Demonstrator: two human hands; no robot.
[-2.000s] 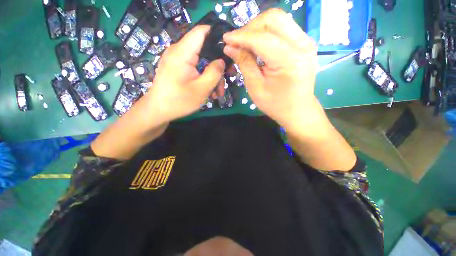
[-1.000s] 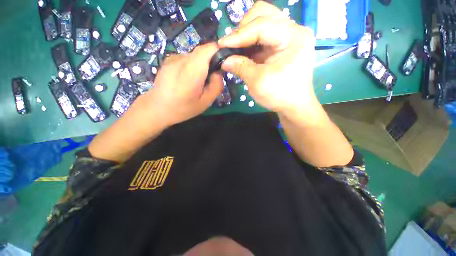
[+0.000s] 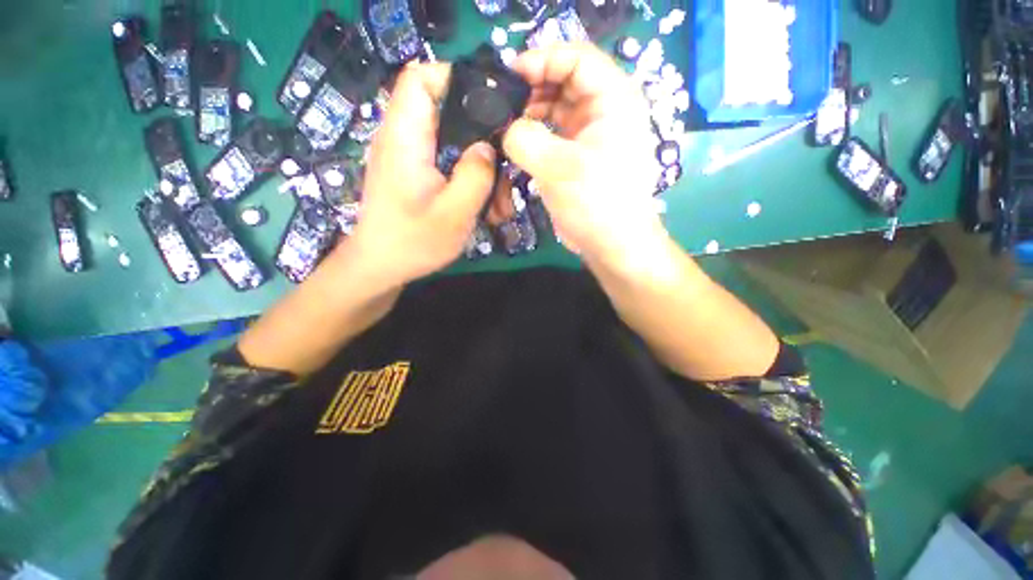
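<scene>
A black phone housing (image 3: pixel 485 104) with a dark round disc on its face is held between my hands above the bench. My left hand (image 3: pixel 410 193) grips its left side, with the thumb at its lower edge. My right hand (image 3: pixel 583 147) has its fingers and thumb at the housing's right edge. The fingers hide that edge, and I cannot tell whether a small part is pinched there. Half-assembled phones (image 3: pixel 232 170) with silvery-blue boards lie in groups to the left.
A blue tray (image 3: pixel 833 68) holding white parts (image 3: pixel 757 51) is at the right. White discs (image 3: pixel 668 85) lie beside it, a pale thin stick (image 3: pixel 773 145) below. Dark ribbed housings (image 3: pixel 980 159) stand at the far right. A brown cardboard box (image 3: pixel 963 340) is below the bench edge.
The housing, seen edge-on a second ago, now shows its face with the round disc. My right hand has shifted left, uncovering white discs beside the tray. The whole view has shifted slightly.
</scene>
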